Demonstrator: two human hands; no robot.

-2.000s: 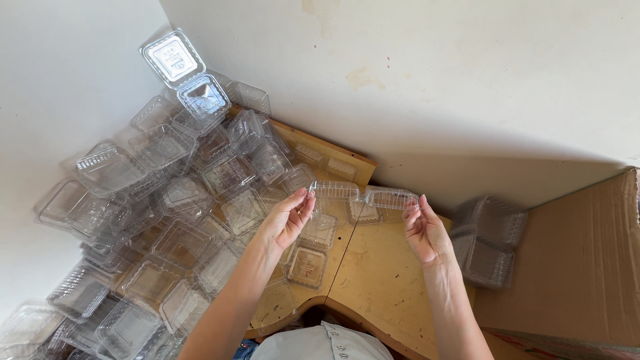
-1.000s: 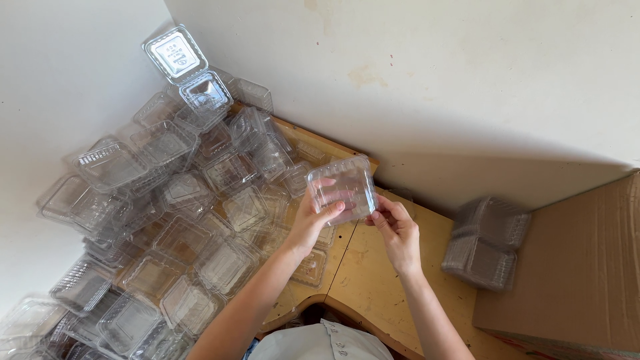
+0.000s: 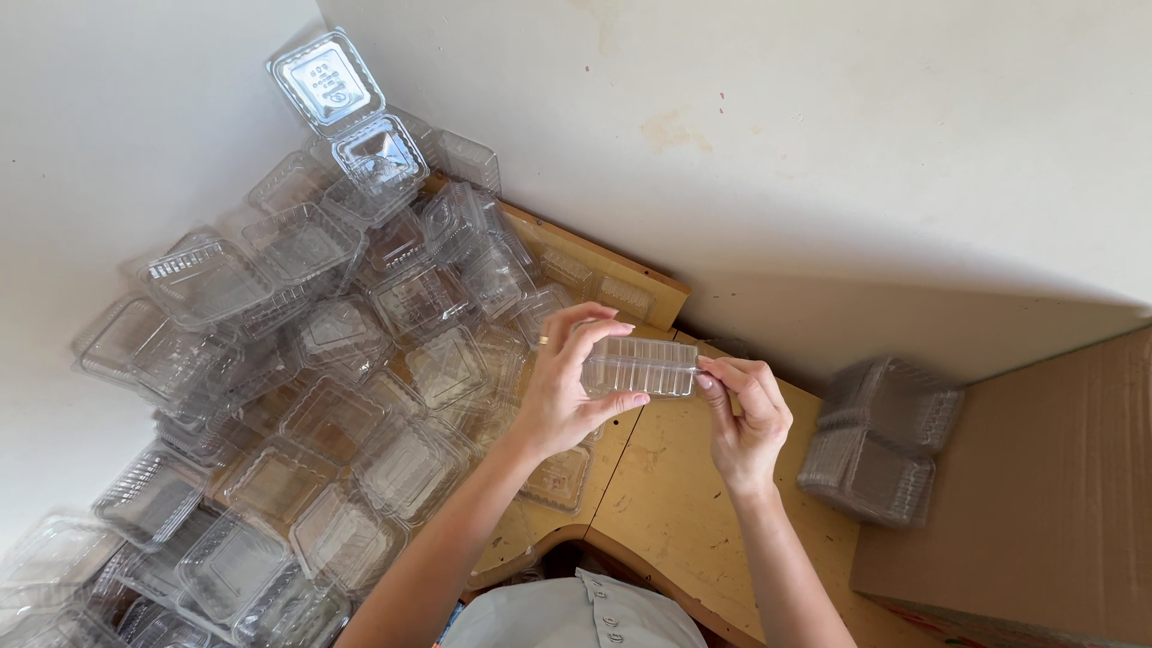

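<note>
A clear plastic clamshell container, its lid folded over its base, is held side-on above the wooden table. My left hand grips its left end, thumb below and fingers above. At its right edge, the thumb and fingertips of my right hand pinch the rim. To the left lies a large heap of clear clamshell containers, many lying open. A nested stack of opened containers stands on the right side of the table.
A large cardboard box stands at the right, beside the nested stack. White walls meet behind the table. A raised wooden board runs along the back edge. The table's curved front edge lies near my body.
Two seconds ago the container was spread open between my hands; its halves are now together. Since one second ago it has turned from face-on to edge-on.
</note>
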